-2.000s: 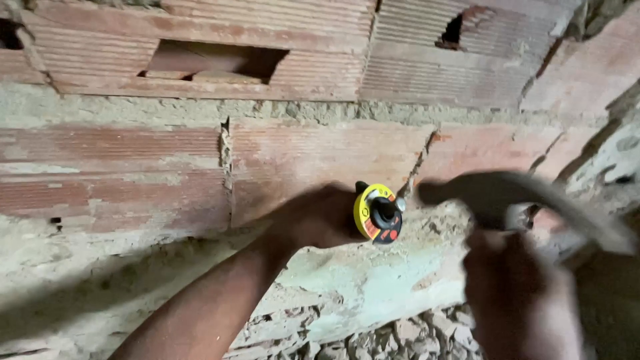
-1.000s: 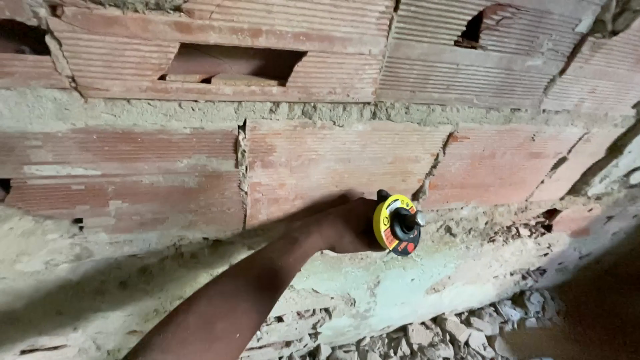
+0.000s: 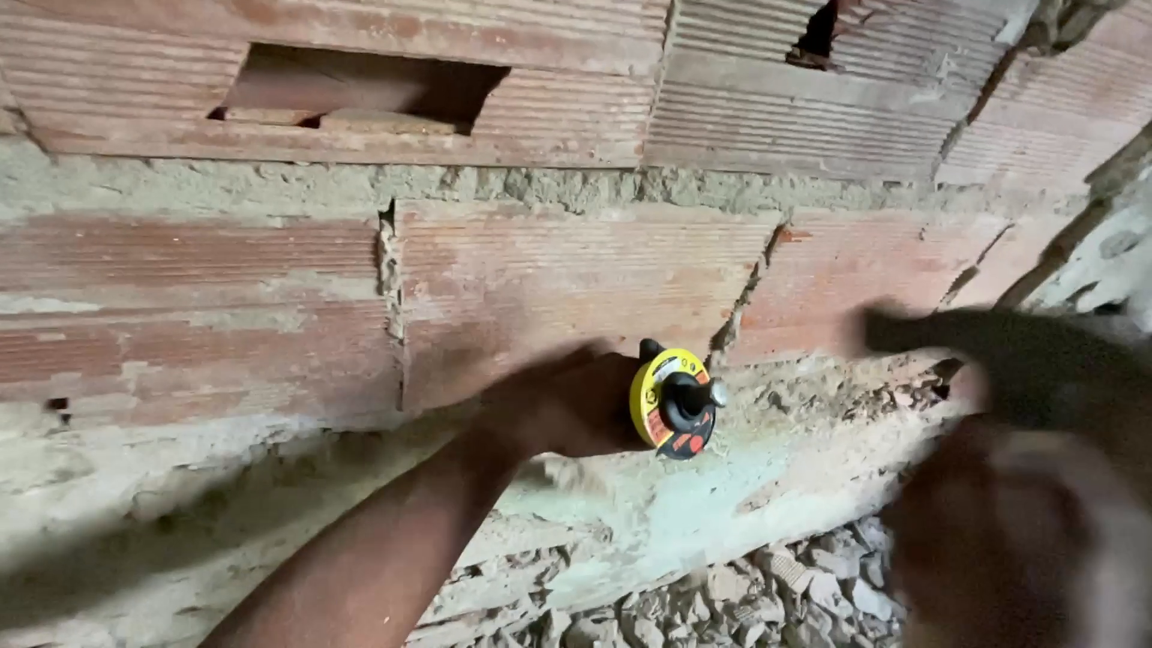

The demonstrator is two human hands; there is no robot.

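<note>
My left hand [image 3: 585, 400] is closed round a chisel, behind its round yellow-and-black hand guard [image 3: 661, 405]. The chisel's metal striking end [image 3: 717, 392] sticks out toward the right, and its tip is hidden behind my hand, close to the brick wall [image 3: 576, 279]. On the right, my right hand [image 3: 999, 531] grips a hammer, both blurred by motion. The hammer's dark head [image 3: 1035, 360] is to the right of the chisel's end, apart from it.
Ribbed hollow bricks form the wall, with a broken rectangular opening [image 3: 351, 90] at upper left and a smaller hole [image 3: 817, 36] at upper right. A rough mortar band [image 3: 540, 184] runs between courses. Broken rubble [image 3: 756, 594] lies at the bottom.
My right hand and the hammer, out of view one second ago, are back at the right. My left hand still holds the chisel against the same part of the wall.
</note>
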